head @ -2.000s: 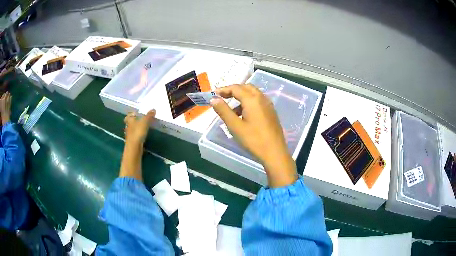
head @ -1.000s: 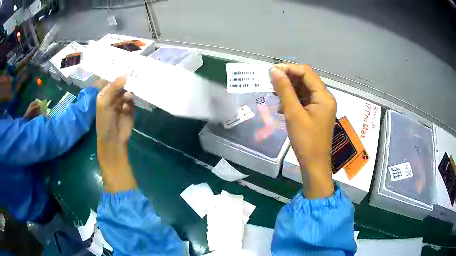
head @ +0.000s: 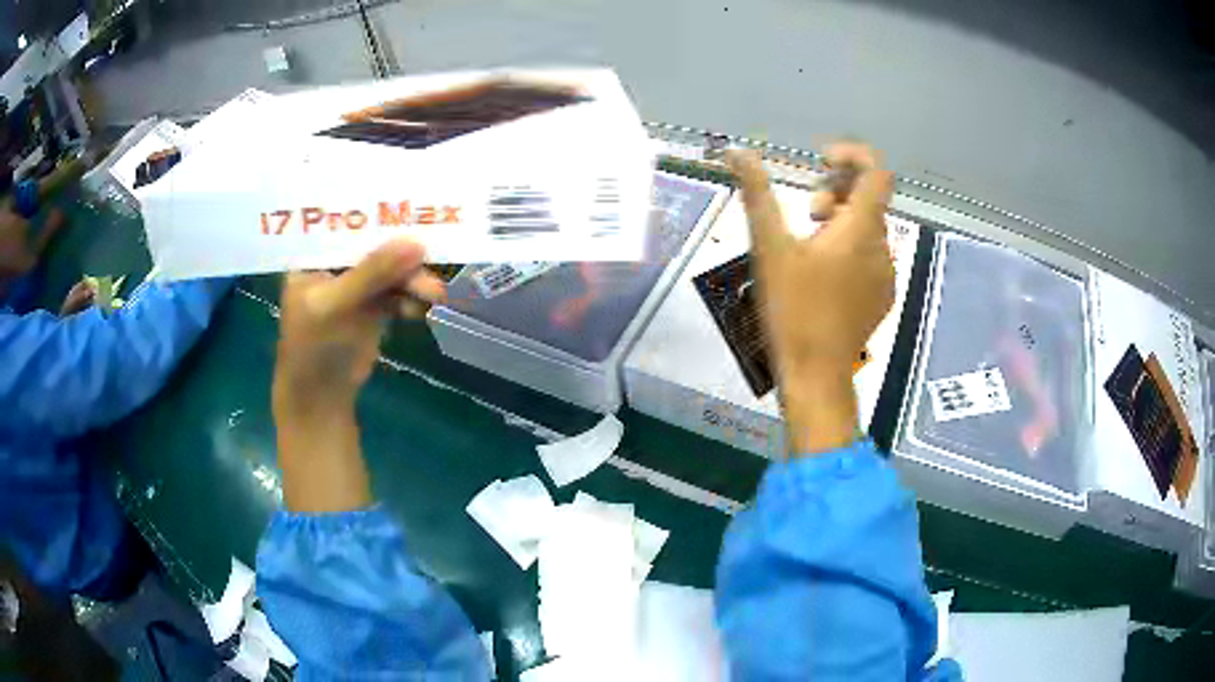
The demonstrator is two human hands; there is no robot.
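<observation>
My left hand (head: 349, 313) holds a white box lid (head: 333, 167) by its lower edge, raised and tilted. Its narrow side faces me and reads "I7 Pro Max" in orange, with a barcode label (head: 522, 212) at its right part. My right hand (head: 829, 267) is raised to the right of the lid, fingers apart, blurred, with nothing visible in it. A box base (head: 586, 320) with a frosted grey face stands behind and below the lid. A loose label (head: 509, 276) lies on it, partly hidden by the lid.
Right of it stand a printed lid (head: 693, 386), a base (head: 1013, 360) with a label on it, and another lid (head: 1133, 460). Paper scraps (head: 586, 586) lie on the green surface on the near side. A coworker's blue sleeve (head: 120, 360) is at left. A grey metal wall runs behind.
My left hand has lifted and turned the lid so its narrow side faces me. The label sheet piece is gone from my right hand, and a barcode label shows on the lid. The view has shifted right.
</observation>
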